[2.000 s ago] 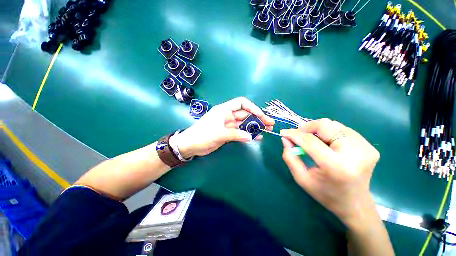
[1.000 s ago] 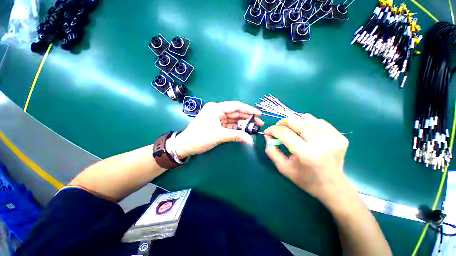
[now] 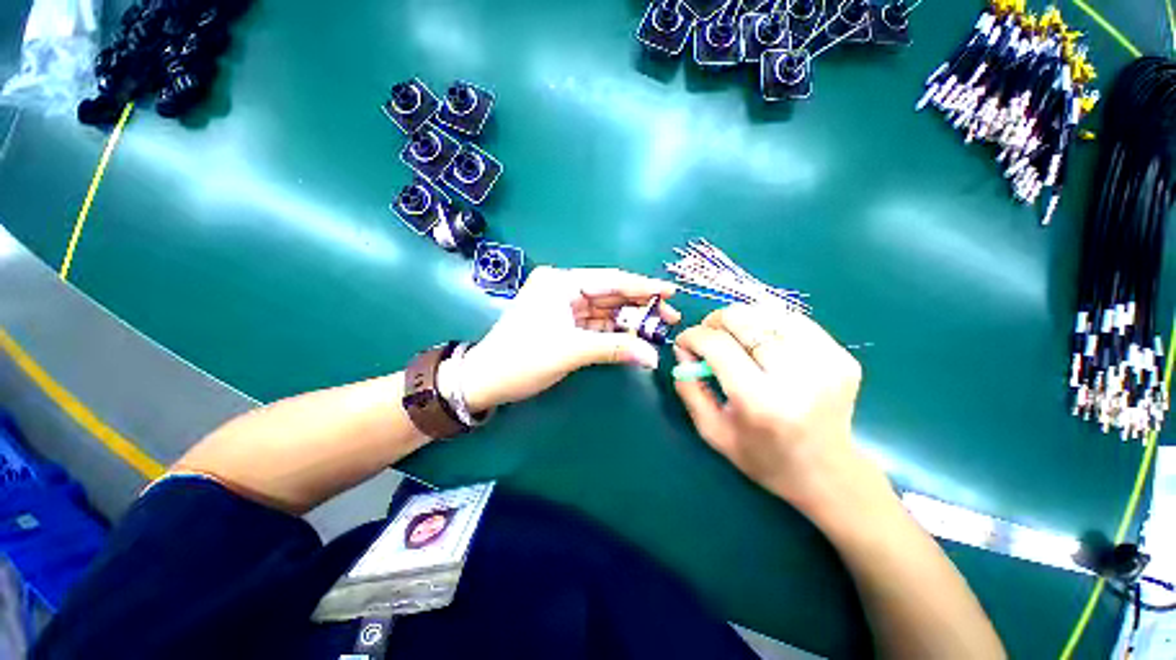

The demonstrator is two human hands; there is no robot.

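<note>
My left hand [image 3: 561,329] holds a square-flange connector [image 3: 651,322] between thumb and fingers, turned edge-on with its flange towards my right hand. My right hand [image 3: 774,393] is close to the connector and holds a green-handled tool [image 3: 693,370]. A thin wire or shaft runs from its fingertips to the connector; which one is too small to tell. A thin pale end also sticks out to the right behind that hand. A loose bunch of thin lead wires [image 3: 722,273] lies on the mat just above my right hand.
Several loose connectors [image 3: 468,169] lie left of centre on the green mat. Wired connectors [image 3: 785,74] are piled at top centre. Yellow-ended leads [image 3: 1019,110] and long black cables [image 3: 1119,245] lie at right. Black parts [image 3: 168,58] and a clear bag [image 3: 52,52] lie top left.
The connector has turned from facing up to edge-on in my left hand. My right hand has moved left, closer to the connector. The whole view has shifted slightly.
</note>
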